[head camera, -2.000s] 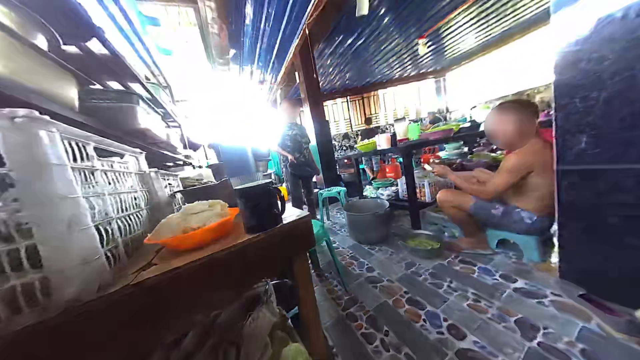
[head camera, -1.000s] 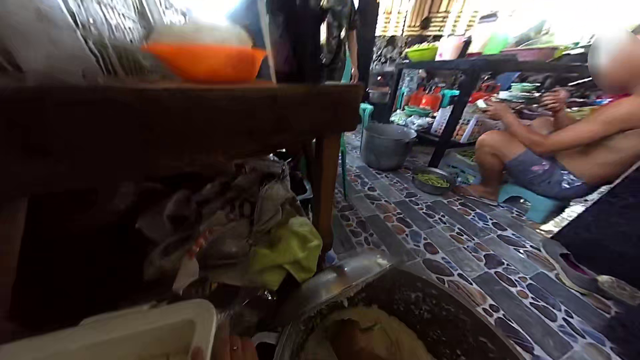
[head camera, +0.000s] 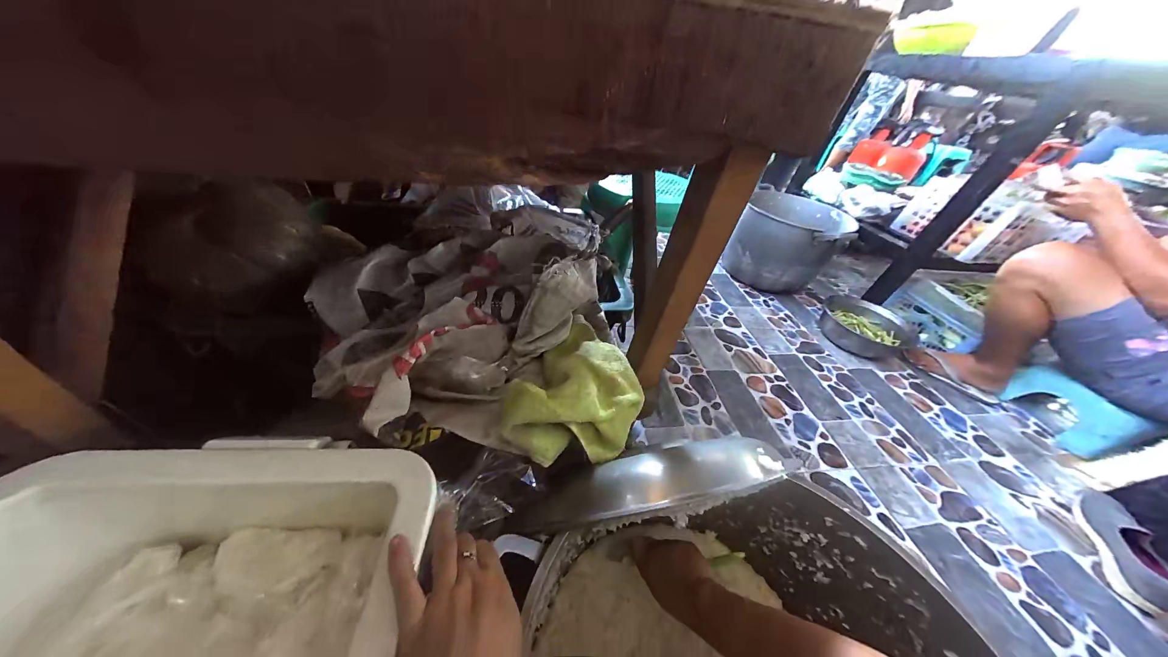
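My left hand (head camera: 456, 584), with a ring on one finger, rests on the right rim of a white plastic container (head camera: 415, 484). White rice (head camera: 283, 566), partly in clumps, lies in that container. My right hand (head camera: 671, 566) reaches down into a large metal pot (head camera: 839, 547). Its fingertips are hidden at the cooked rice (head camera: 593, 593), so what they hold does not show. Rice grains cling to the pot's inner wall. A metal lid (head camera: 675, 474) leans at the pot's far edge, and a small green piece lies beside my right hand.
A wooden table (head camera: 411, 91) stands close above, with used sacks (head camera: 456, 310) and a yellow-green cloth (head camera: 575, 392) beneath. Beyond are a big aluminium pot (head camera: 785, 237), a bowl of green beans (head camera: 862, 328) and a person (head camera: 1049, 301) seated on a blue stool (head camera: 1077, 411). A shoe (head camera: 1127, 547) lies right.
The view has dropped from the tabletop to the floor level. My left hand shows more fully on the container's rim, and my right hand and forearm now show in the pot.
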